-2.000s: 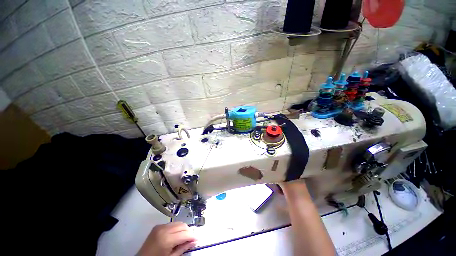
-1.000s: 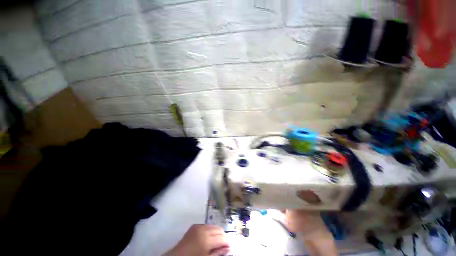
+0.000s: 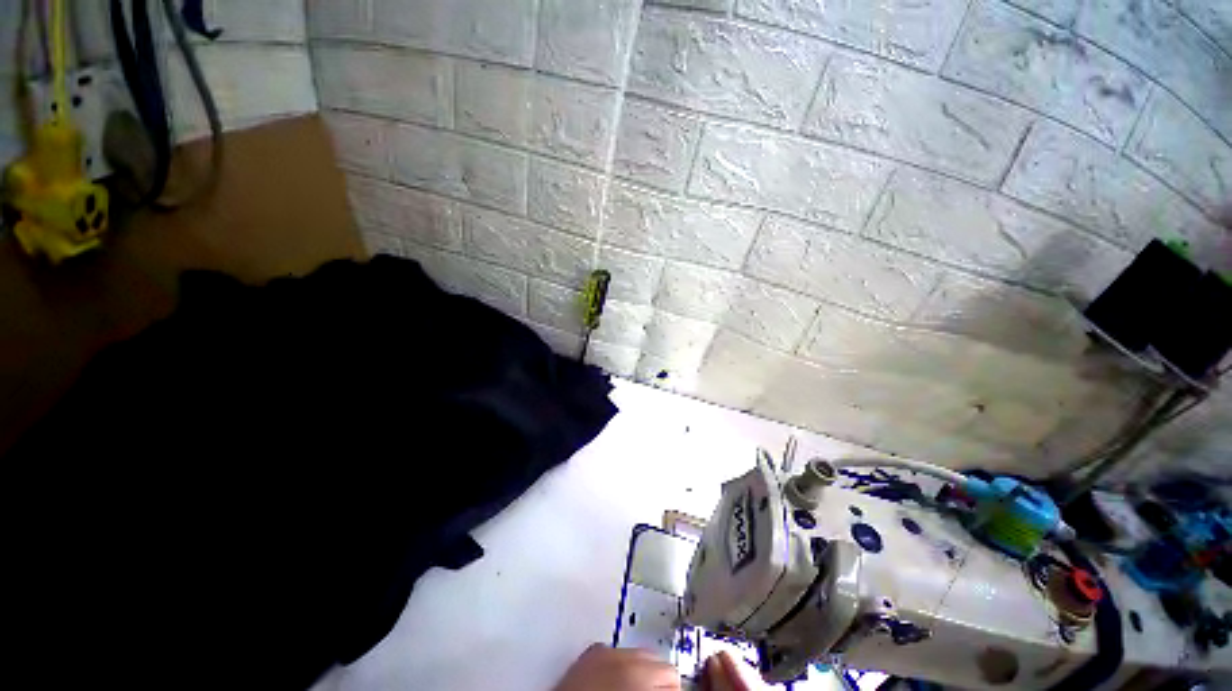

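The off-white sewing machine head (image 3: 932, 587) stands at the lower right, its left end over the needle plate (image 3: 655, 581). My left hand (image 3: 619, 671) is at the bottom edge beside the needle area, mostly cut off. The fingertips of my right hand (image 3: 726, 672) show just right of it, under the machine's left end. Whether either hand holds anything is hidden. A large heap of black fabric (image 3: 311, 473) lies on the left, touched by neither hand.
A screwdriver (image 3: 595, 300) stands upright by the brick wall. A yellow power socket (image 3: 57, 196) hangs at the upper left above the brown board (image 3: 257, 189). A blue-green container (image 3: 1016, 516) and red-topped knob (image 3: 1077, 591) sit on the machine. Black thread cones (image 3: 1165, 308) are at the right.
The view has swung left, so the machine sits lower right and more of the fabric heap shows. My right hand has moved left from under the arm to near my left hand.
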